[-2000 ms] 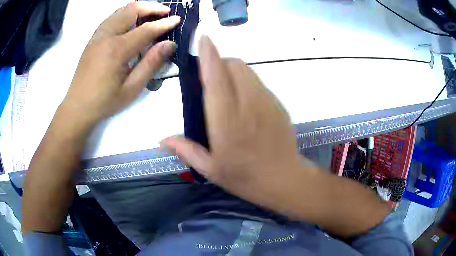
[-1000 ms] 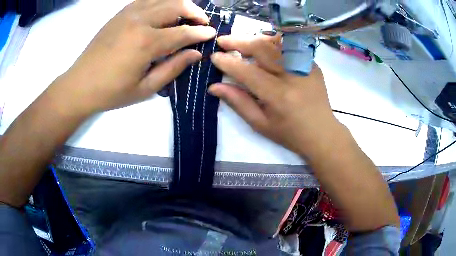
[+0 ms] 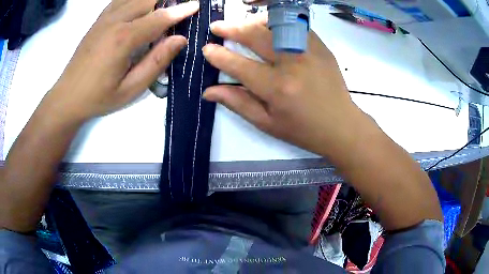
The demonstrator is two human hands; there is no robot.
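A long dark fabric strip (image 3: 190, 123) with several rows of white stitching runs from the top edge of the view down over the table's front edge. My left hand (image 3: 115, 61) lies along its left side near the top, fingertips on the fabric. My right hand (image 3: 284, 88) lies on its right side, fingertips at the strip's edge. Both hands rest flat with fingers apart rather than gripping. A grey-blue cylinder (image 3: 288, 28) hangs over the back of my right hand. The needle area is cut off by the top edge.
A tape ruler (image 3: 257, 179) runs along the table's front edge. Slim tools with blue and pink handles (image 3: 370, 22) lie at upper right beside the white machine body (image 3: 456, 32). Dark fabric (image 3: 35, 18) is at upper left. A red basket (image 3: 325, 211) holds scraps below.
The strip first lay narrow and folded, then spread flat with its stitching showing. My right hand moved from along the strip to its upper right side. The camera view has shifted.
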